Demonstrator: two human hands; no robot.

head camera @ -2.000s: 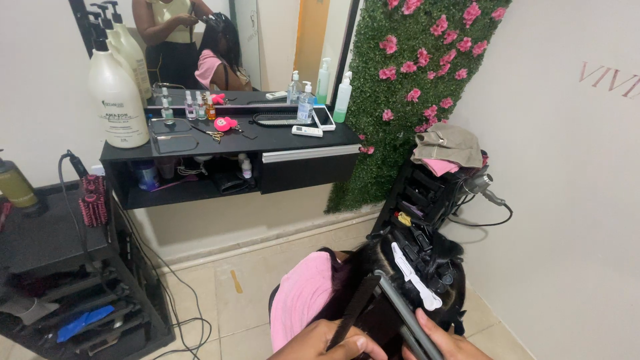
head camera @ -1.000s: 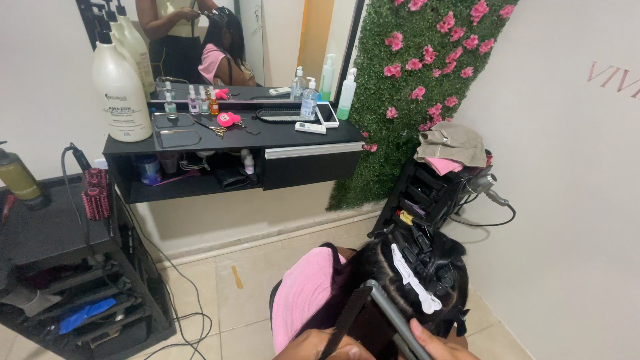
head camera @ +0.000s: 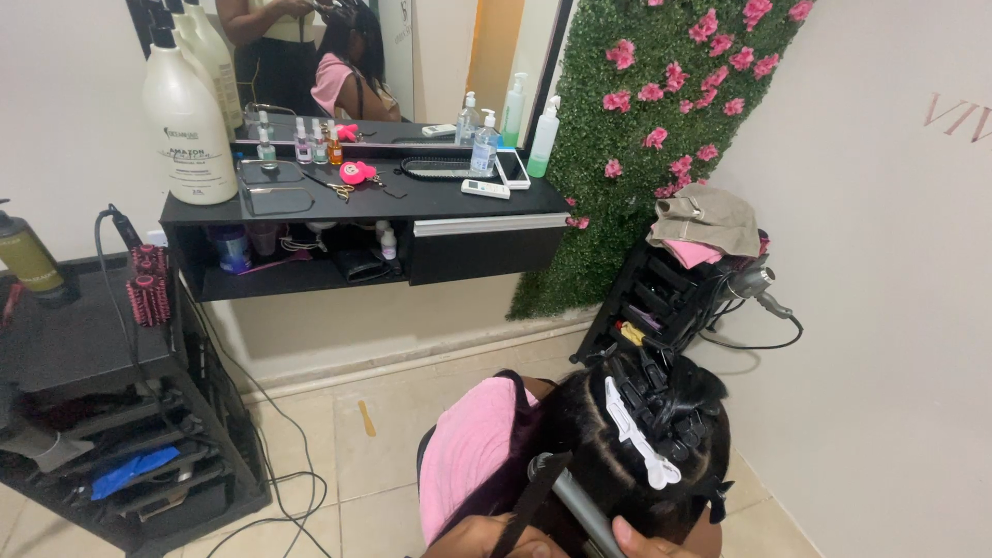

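Note:
At the bottom edge, my left hand holds a flat strand of dark hair beside the head of a seated person. My right hand is closed on a grey hair styling iron, whose barrel tip lies by the strand. Whether its jaws are closed is hard to tell. On the person's head a white sectioning clip lies along a parting, with several black hair clips in the pinned-up hair. A pink towel or garment covers the person's shoulder. Both hands are partly cut off by the frame.
Ahead, a black wall shelf under a mirror bears bottles, scissors and a phone. A black trolley with round brushes stands left, its cables on the floor. At right, a hair dryer hangs on another trolley.
The hands have moved lower and partly out of the frame. The styling iron, seen higher by the strand earlier, now sits lower against the hair.

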